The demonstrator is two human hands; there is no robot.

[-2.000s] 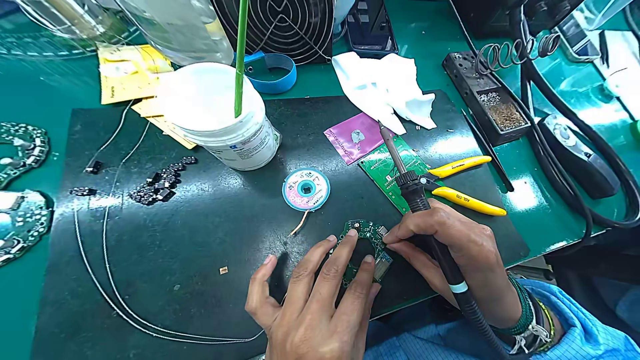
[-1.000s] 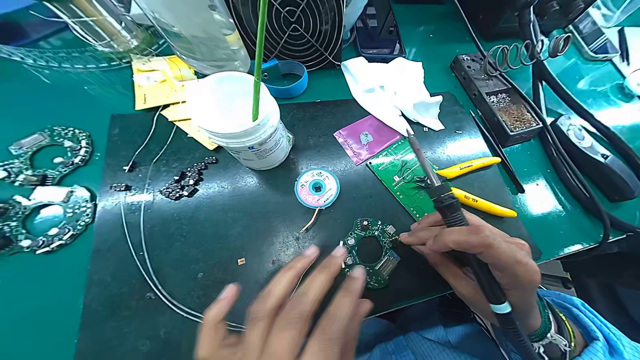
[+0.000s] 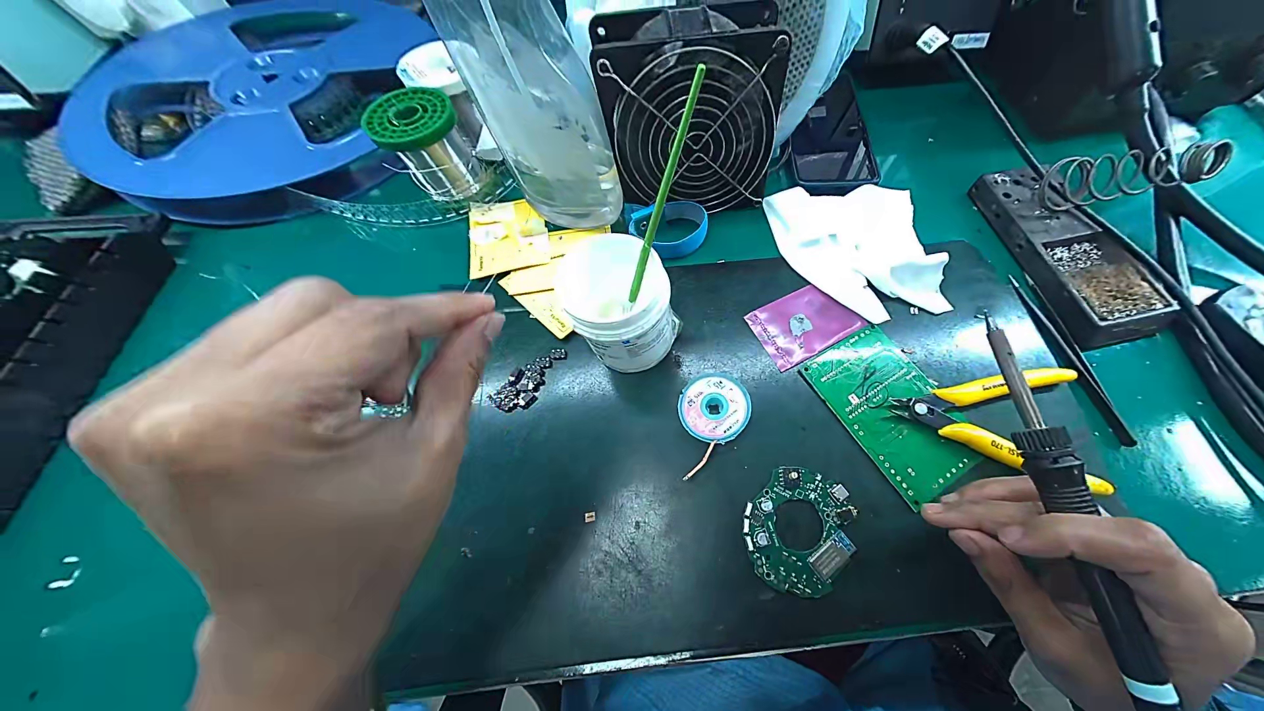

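My left hand (image 3: 326, 425) is raised over the mat's left side, thumb and forefinger pinched on a thin wire (image 3: 490, 283), mostly hidden behind the hand. My right hand (image 3: 1096, 563) holds a soldering iron (image 3: 1062, 484) with its tip pointing up and away. A ring-shaped green circuit board (image 3: 780, 568) lies on the black mat (image 3: 612, 612) between the hands, touched by neither. Above it sits a reel of desoldering braid (image 3: 714, 409) with its copper end out. Yellow-handled cutters (image 3: 973, 439) rest across a rectangular green board (image 3: 884, 415), just above my right hand.
A white tub (image 3: 622, 331) holds a green stick (image 3: 669, 183). Small black parts (image 3: 523, 383) lie beside it. Behind stand a fan (image 3: 696, 123) and a blue reel (image 3: 247, 178). White tissue (image 3: 854, 242), a pink packet (image 3: 805, 326), tweezers (image 3: 1076, 360) and an iron stand (image 3: 1076, 257) are right.
My left hand has left the ring-shaped board and risen to the left. The wire loop seen on the mat earlier no longer shows there. My right hand has moved off the board, still holding the iron.
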